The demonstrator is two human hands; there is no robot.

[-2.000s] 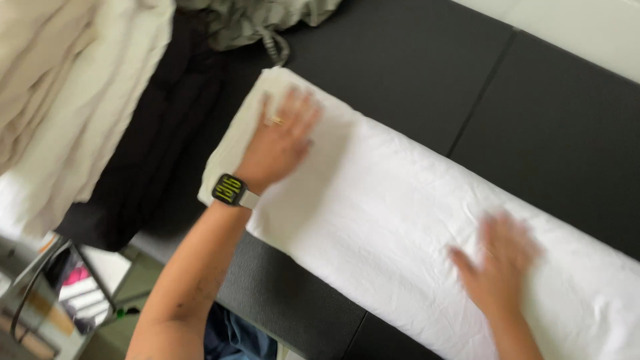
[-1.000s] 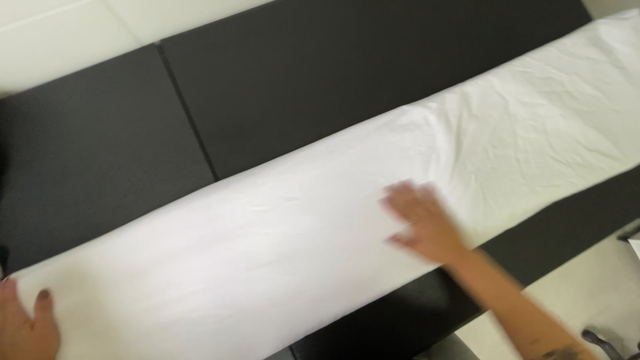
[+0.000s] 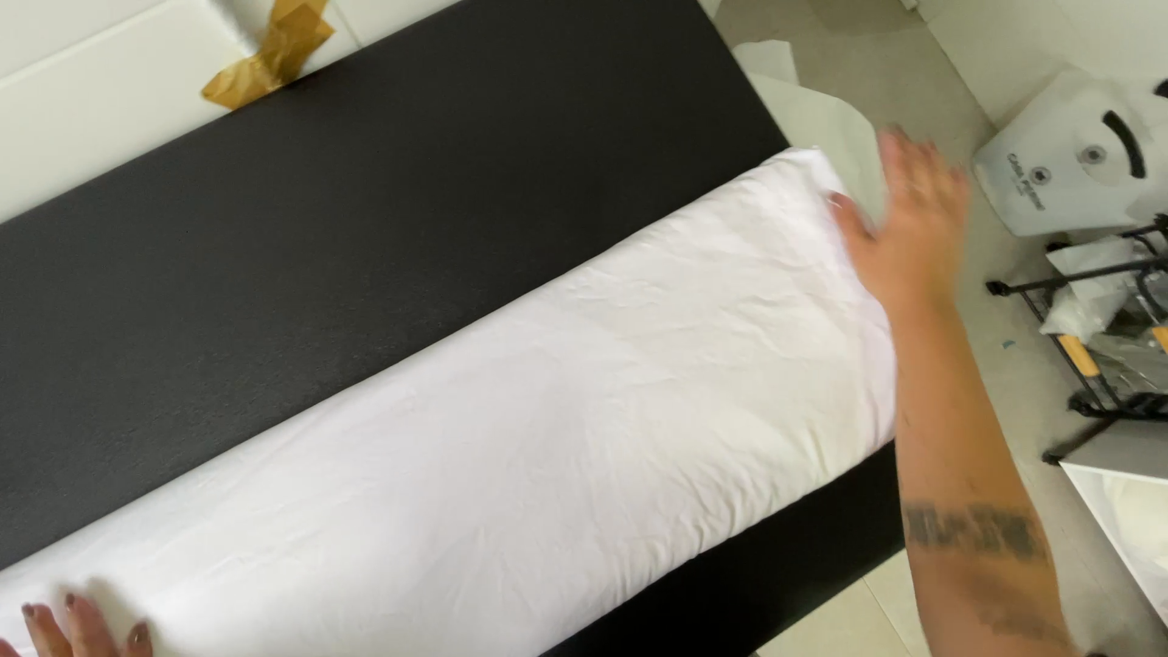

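A long folded white cloth lies diagonally across a black padded surface, with small wrinkles toward its right end. My left hand rests on the cloth at the lower left corner of the view; only its fingers show. At the cloth's far right end is my right hand, slightly blurred, fingers extended, with the thumb beside the cloth's edge. Neither hand grips anything that I can see.
Brown tape sticks to the pale wall behind the black surface. On the floor at right stand a whitish container and a black metal rack holding plastic-wrapped items. A white open box is below them.
The view has swung far right along the cloth. My right hand has moved from the middle of the cloth to its right end. The garment pile seen at first is out of view.
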